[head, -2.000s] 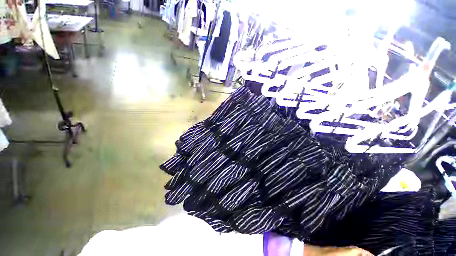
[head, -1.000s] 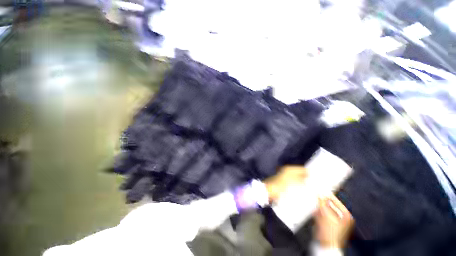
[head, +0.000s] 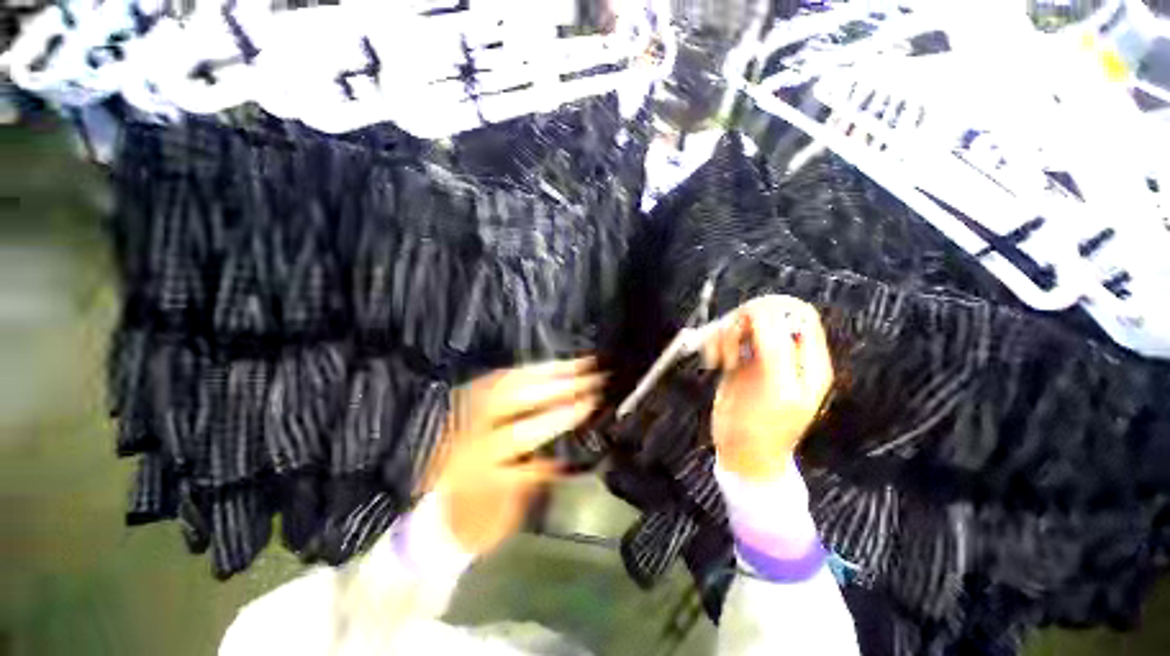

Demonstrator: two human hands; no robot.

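Black skirts with thin white stripes and ruffled tiers (head: 302, 288) hang in a row across the view, with a gap near the middle. My right hand (head: 774, 372) is at centre right in front of the skirts, fingers closed on a thin white tag (head: 657, 372) seen nearly edge-on, pointing down and left. A short pale strip rises above the fingertips. My left hand (head: 513, 442) is left of the tag, blurred, fingers spread over the skirts, holding nothing that I can see.
White plastic hangers (head: 423, 64) overlap in bright rows above the skirts, and more hangers (head: 956, 205) slant down at the right. A white piece (head: 676, 164) sits between the two groups. Greenish floor (head: 64, 513) shows at the left and below.
The view has turned right and faces the skirts squarely. The white card, broad between both hands before, is now edge-on in my right hand; my left hand has come away from it.
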